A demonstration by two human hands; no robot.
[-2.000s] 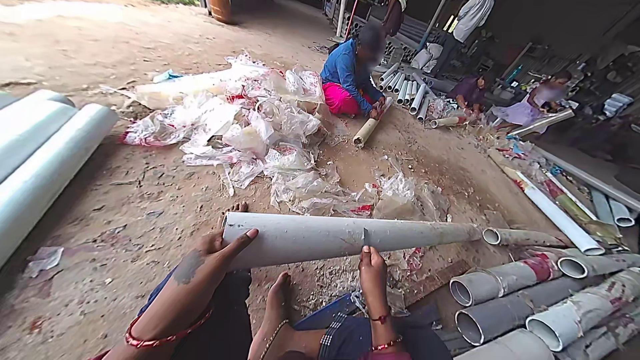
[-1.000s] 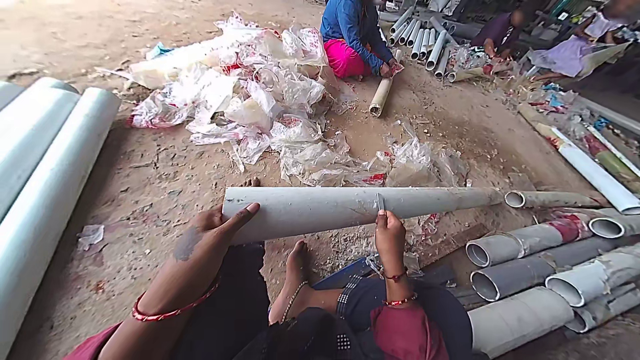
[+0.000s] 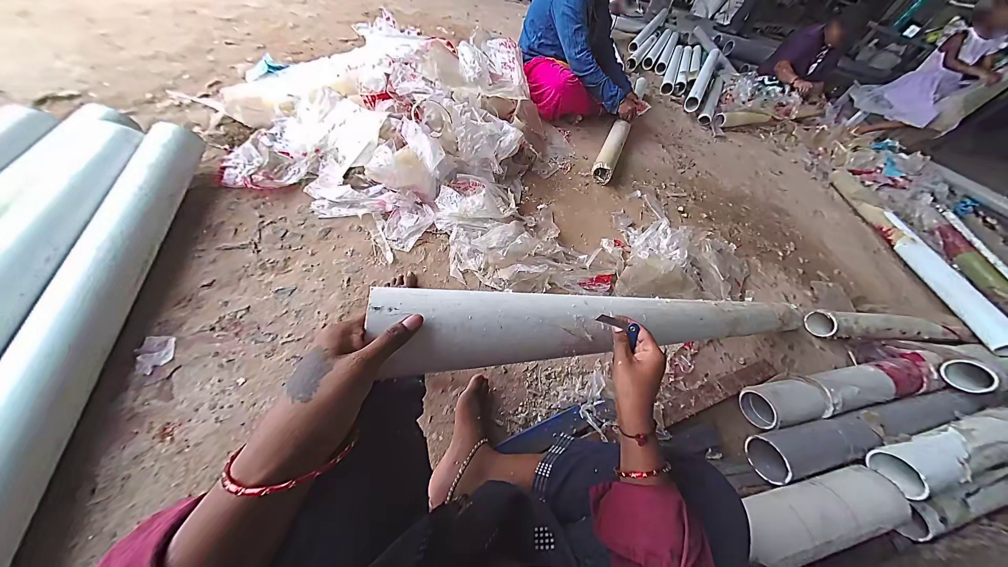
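Observation:
A long grey plastic pipe (image 3: 504, 323) lies across in front of me, its near end at my left. My left hand (image 3: 366, 350) grips that end, thumb on top and fingers behind or beneath. In my right hand (image 3: 638, 358) is a small blade with a blue handle (image 3: 633, 335); its metal part (image 3: 613, 321) rests at the pipe's upper surface, right of the middle. Small light shavings or flecks sit on the pipe near the blade.
Large pale pipes (image 3: 102, 236) lie at the left. A heap of torn plastic film (image 3: 425, 142) spreads beyond the pipe. Several grey pipes (image 3: 835, 394) are stacked at the right. A person in blue (image 3: 579, 47) crouches over a pipe (image 3: 611, 151); other people sit farther back.
The view has shifted since the earliest frame. My left hand has stayed on the pipe's end, and my right hand has stayed near its middle. The blade shows more plainly now.

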